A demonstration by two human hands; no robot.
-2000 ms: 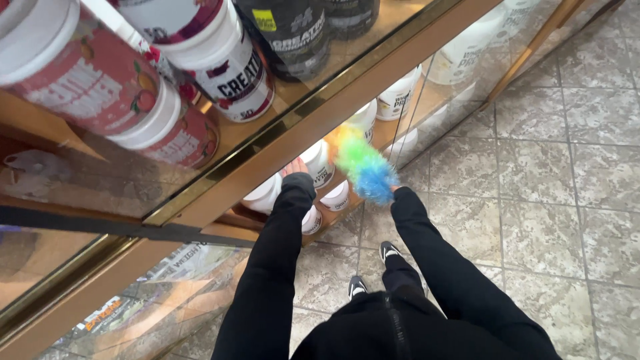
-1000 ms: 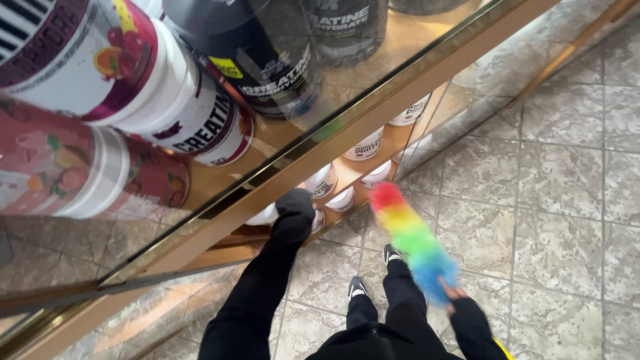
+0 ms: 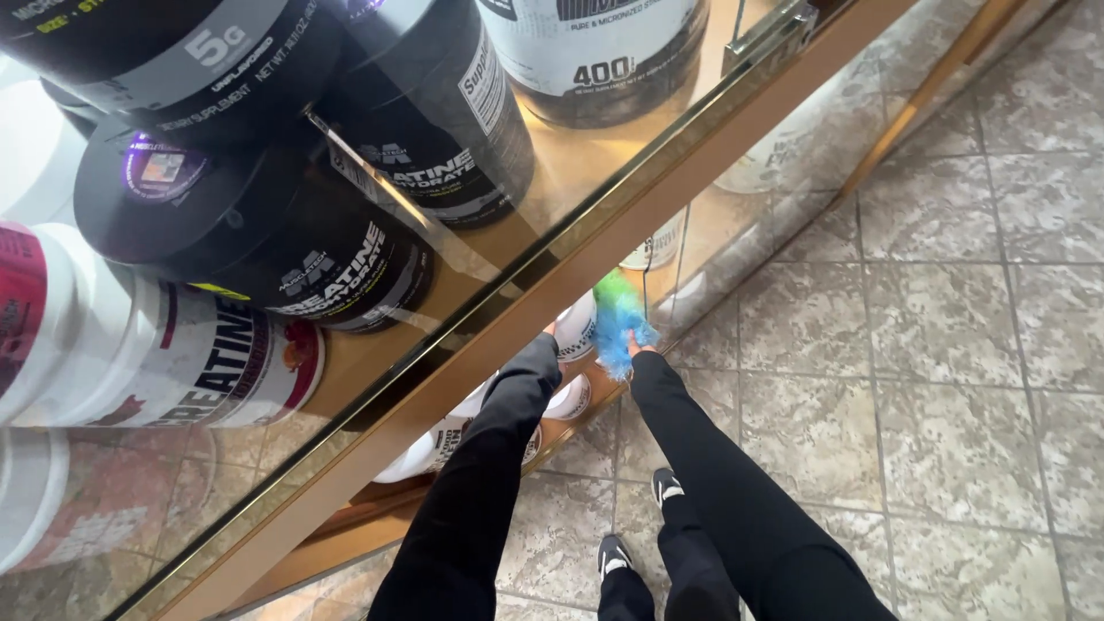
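Note:
My right hand [image 3: 636,343] is closed on the blue end of a fluffy rainbow duster [image 3: 623,323], whose green part reaches in among the tubs on the lower shelf. Beside it, my left hand [image 3: 552,329] is mostly hidden by its black sleeve and the shelf edge; it is at a white tub [image 3: 576,328], and its grip cannot be made out. Another white tub [image 3: 567,398] stands just below the left wrist. More white tubs [image 3: 654,250] stand behind the duster.
Black creatine tubs [image 3: 345,259] and a white and red tub [image 3: 216,362] fill the upper shelf at left. A metal-trimmed shelf edge [image 3: 483,315] runs diagonally over the lower shelf. A glass panel [image 3: 776,172] is at upper right. My shoes [image 3: 614,556] stand on floor tiles [image 3: 802,328].
The duster, held out over the floor a second ago, is now among the lower shelf's tubs. The view has shifted along the shelves.

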